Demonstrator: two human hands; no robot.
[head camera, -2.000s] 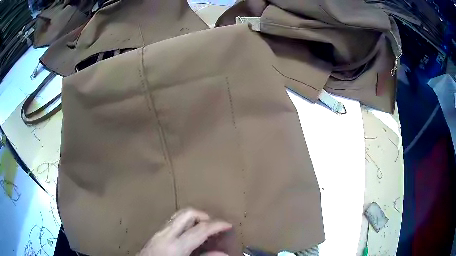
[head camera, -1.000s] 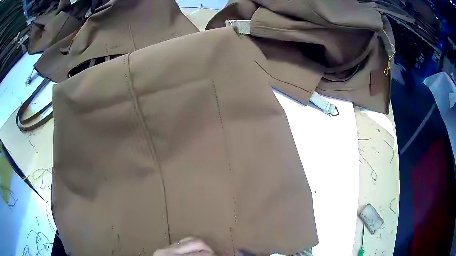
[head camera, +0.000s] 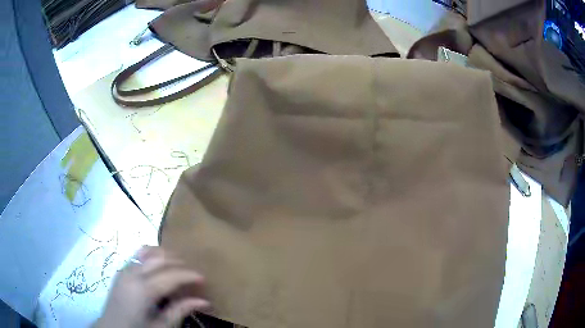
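A large brown bag body lies flat across the middle of the view, with a faint vertical seam and a few creases. Its left side bulges outward lower down. My left hand is blurred, at the lower left edge of the bag. Its fingers are bent, with the fingertips at the bag's lower left corner. I cannot tell whether they pinch the edge. My right hand is not in view.
Another brown bag with a narrow strap loop lies behind. More brown bags are piled at the right. Loose dark threads and yellow tape are at the left. A small grey piece is at the lower right.
The view has swung left, so the bag and table sit further right. My left hand has moved from the bag's bottom middle to its lower left edge.
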